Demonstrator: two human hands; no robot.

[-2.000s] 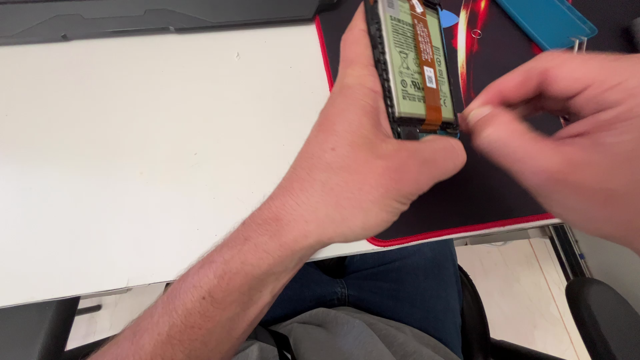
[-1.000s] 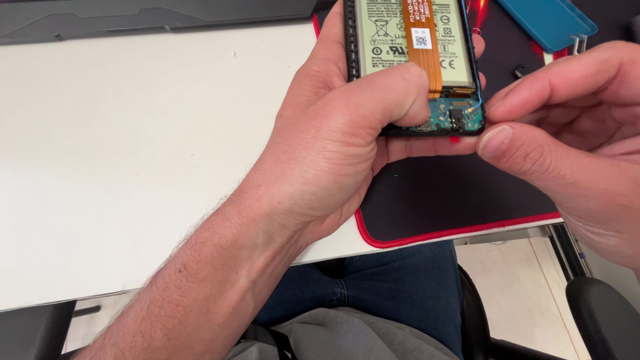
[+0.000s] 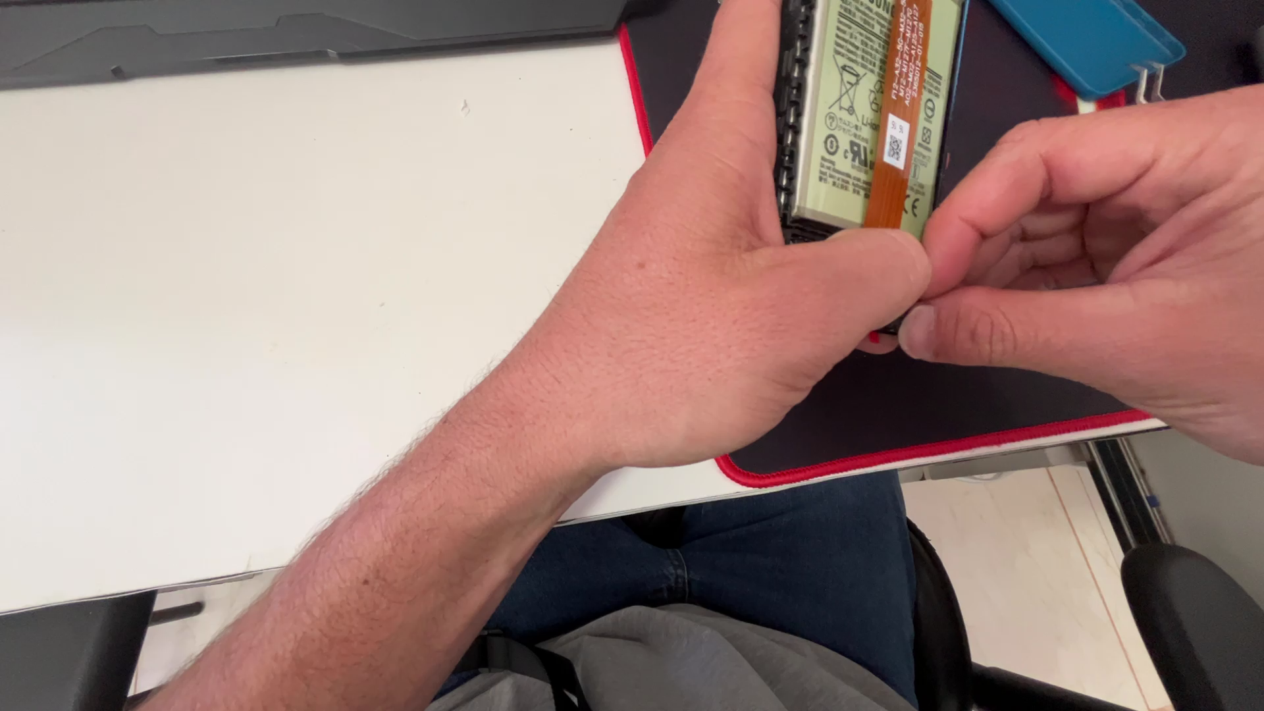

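Observation:
An opened smartphone (image 3: 792,128) is gripped in my left hand (image 3: 731,267), its thumb lying across the lower end of the phone. The phone's pale green Samsung battery (image 3: 844,148) faces up, and an orange-brown flex cable (image 3: 892,193) with a small white code sticker runs down over it. My right hand (image 3: 1076,237) is at the lower right corner, index finger and thumb nearly together on the phone's edge beside my left thumb. Whether anything is between those fingertips cannot be seen. My left thumb hides the lower circuit board.
Beneath the hands lies a black desk mat (image 3: 948,405) with a red stitched edge on a white table (image 3: 296,247). A blue phone case or cover (image 3: 1096,39) is at the upper right, a dark grey device (image 3: 296,35) at the upper left. Chair armrests (image 3: 1185,612) stand below.
My left thumb has moved over the phone's lower end, covering the green-blue circuit board that showed a second ago. My right fingertips have closed toward each other at the phone's corner.

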